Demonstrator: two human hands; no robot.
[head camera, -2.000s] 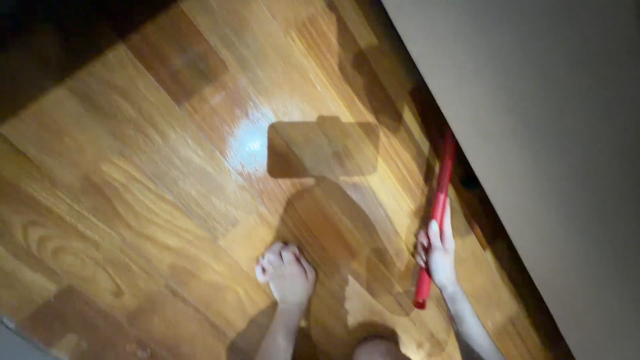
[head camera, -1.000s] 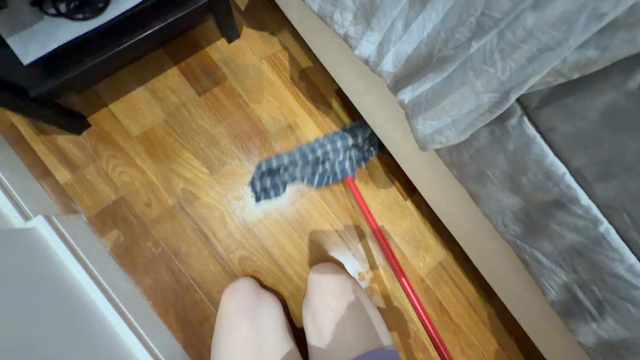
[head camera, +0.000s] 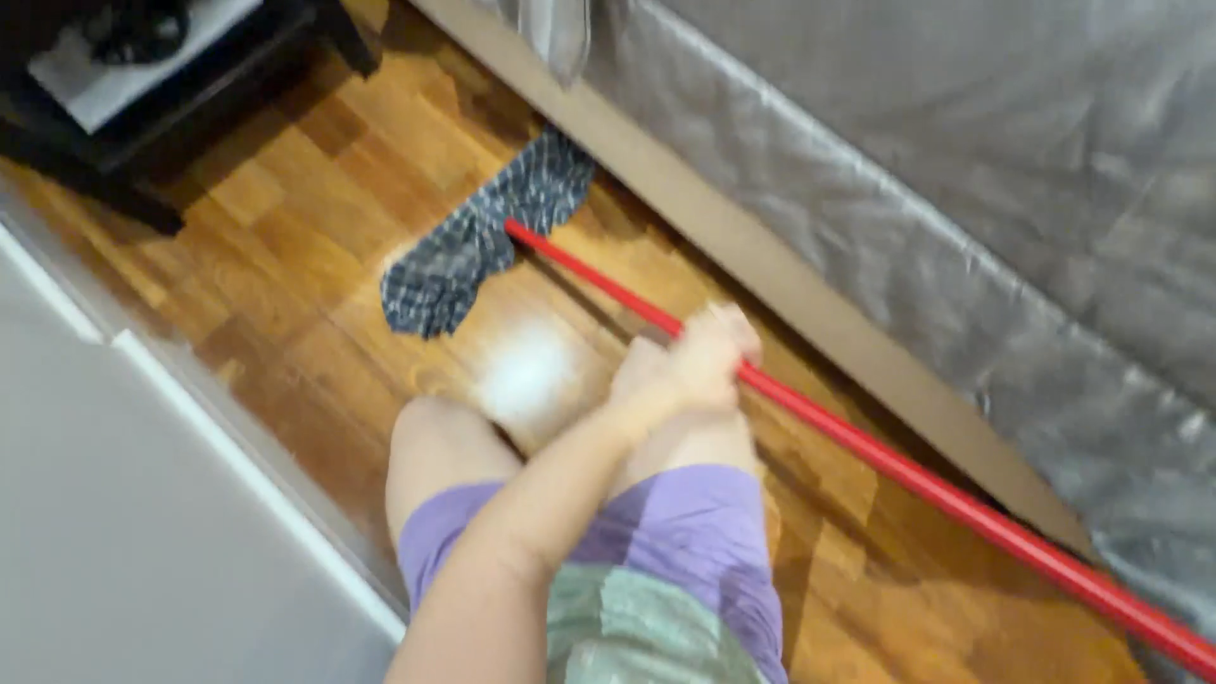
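My left hand (head camera: 708, 356) is closed around a red pole (head camera: 893, 446), with the forearm crossing over my lap. The pole runs from the lower right corner up to a mop head covered in dark blue and white checked cloth (head camera: 475, 242). The cloth lies on the wooden floor (head camera: 313, 237), and its upper end meets the lower edge of the bed frame, where any further part is hidden. My right hand is not in view. My bare knees and purple shorts are below the mop head.
A beige bed frame rail (head camera: 760, 247) runs diagonally along the right, under a shiny grey bed cover (head camera: 950, 190). A dark low table (head camera: 228, 104) with a white sheet and black cables stands at upper left. White furniture (head camera: 190, 494) borders the lower left.
My left hand, out of view one second ago, now grips the red pole. Two seconds ago it was near the floor, while my right hand held the pole. The view has shifted strongly.
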